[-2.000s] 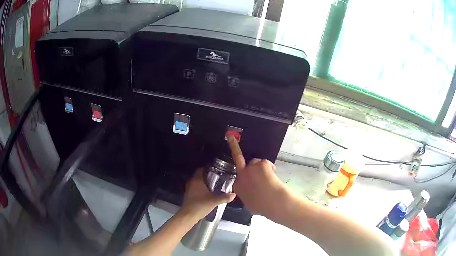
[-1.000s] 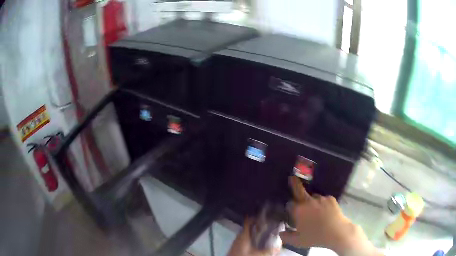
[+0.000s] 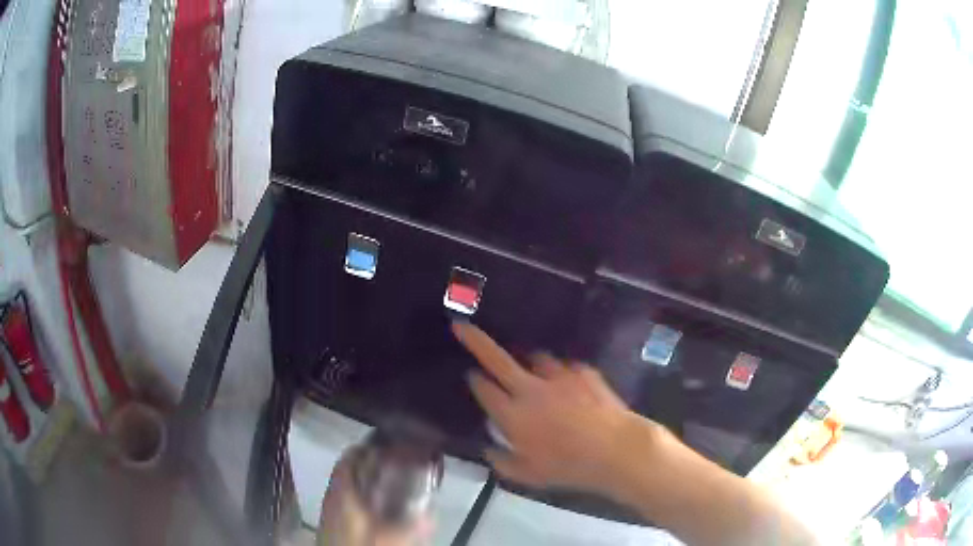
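Observation:
The left black water dispenser (image 3: pixel 427 213) is in front of me, with a red tap button (image 3: pixel 464 291) and a blue one (image 3: pixel 362 257). My right hand (image 3: pixel 549 411) is bare and empty, its index finger stretched out just below the red button, not clearly touching it. My left hand (image 3: pixel 352 501) is low in the picture, blurred and partly cut off, wrapped around a shiny steel vacuum flask (image 3: pixel 397 475). The flask's neck is blurred in the dark area under the buttons.
A second dispenser (image 3: pixel 747 288) stands to the right. A dark open door (image 3: pixel 229 309) sticks out at left. A red and grey wall box (image 3: pixel 139 128) and fire extinguishers (image 3: pixel 24 357) are at far left. Bottles and an orange item (image 3: pixel 816 439) are at right by the window.
My view and both hands have moved left, from the right dispenser to the left one. My right finger has gone from the right dispenser's red button to below the left one's. The flask stays in my left hand.

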